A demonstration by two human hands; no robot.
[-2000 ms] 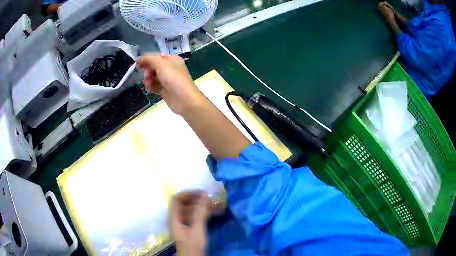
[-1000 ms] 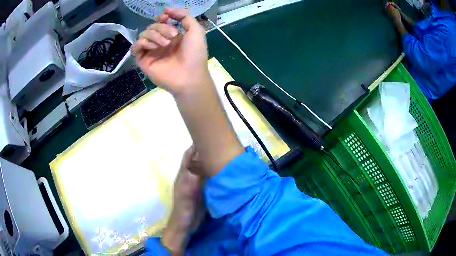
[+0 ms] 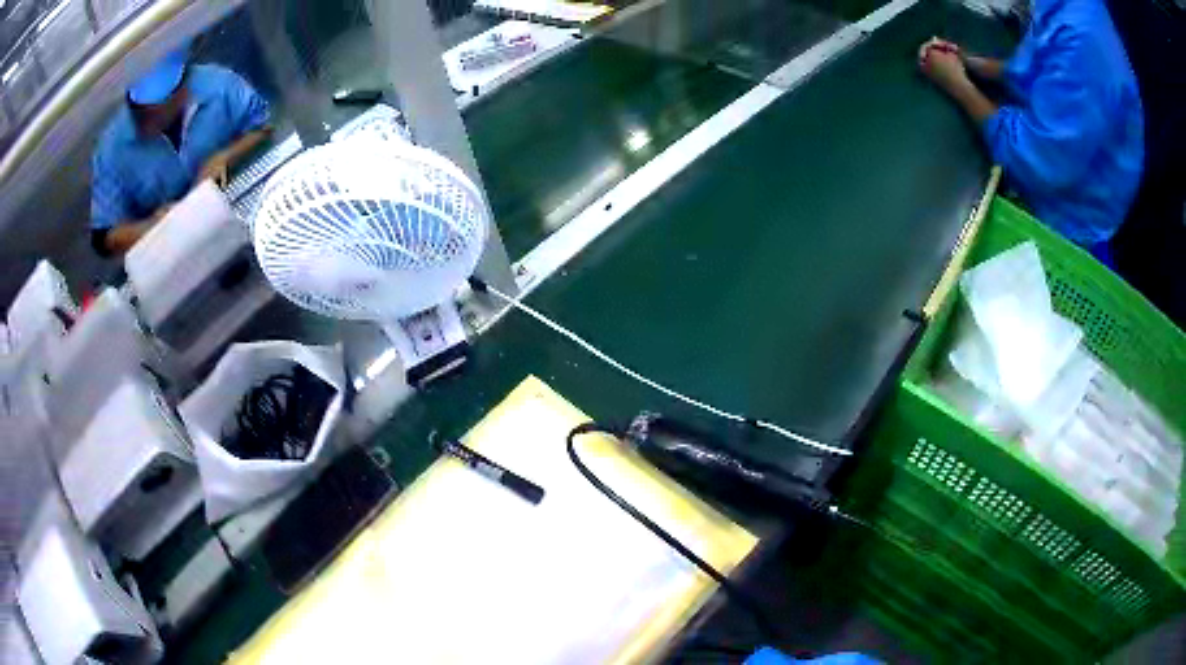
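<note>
Neither of my hands is in the picture; only a bit of blue sleeve shows at the bottom edge. The white work mat with yellow edges lies nearest in front of me, cut off by the bottom edge. A slim black marker pen lies across its upper left part. The black electric screwdriver lies at the mat's right, with its black cord curving over the mat. The dark screw tray is at the mat's far left edge. Beyond it stands the open white bag with black rings.
A white desk fan stands beyond the mat, its white cord running right across the green bench. A green crate with white wrapped parts is at right. Stacked projectors stand at left. Two people in blue sit at far left and upper right.
The view has tilted up, showing more of the fan and the far person. Both my hands and forearms have left the picture. The marker pen on the mat is now visible.
</note>
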